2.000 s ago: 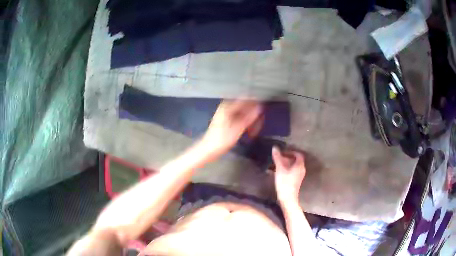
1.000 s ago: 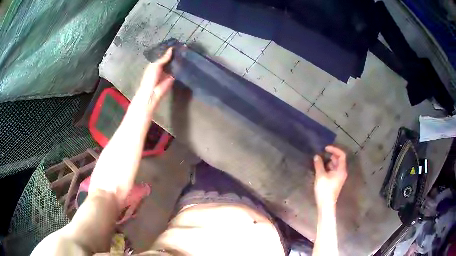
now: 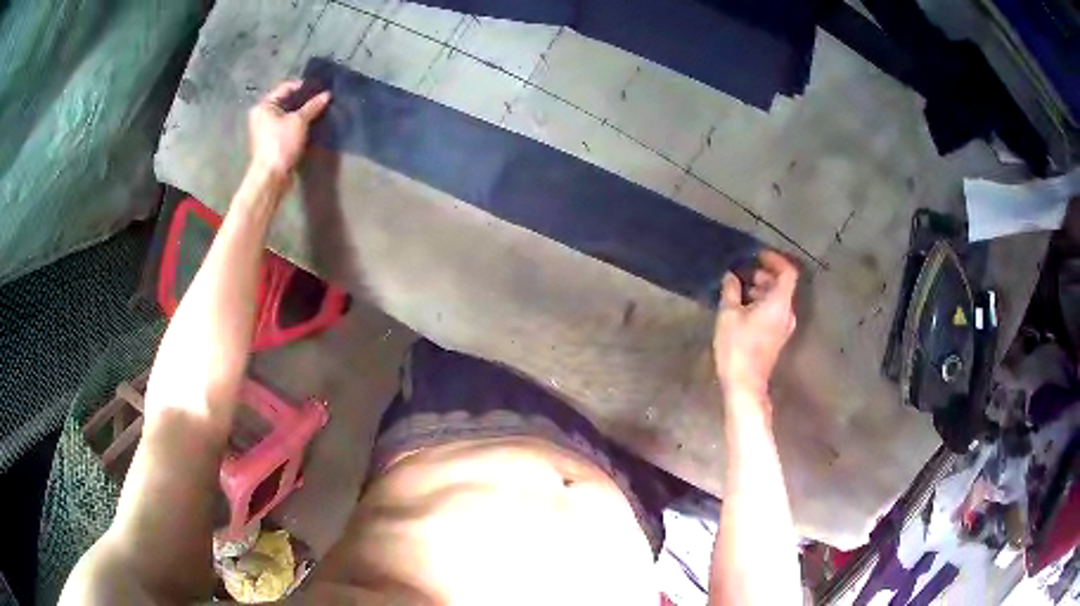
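Note:
A long dark navy fabric strip [image 3: 509,178] lies slantwise on the pale pressing table, stretched between my hands. My left hand [image 3: 290,124] holds its far-left end between thumb and fingers. My right hand [image 3: 758,308] holds its right end, thumb and fingers pinched on the corner. The strip looks like one dark band, with a thinner layer hard to tell from the navy one.
A dark pile of cut pieces [image 3: 699,47] lies at the far side. A steam iron [image 3: 944,314] rests on a dark plate at the right. A white scrap [image 3: 1016,207] is beyond it. Red stool [image 3: 190,255] and pink stool [image 3: 267,456] stand left below the table edge.
Both hands and the strip appear further up and left as the view shifts. The two layers, offset a second ago, now look aligned. My right hand has closed on the strip's right end.

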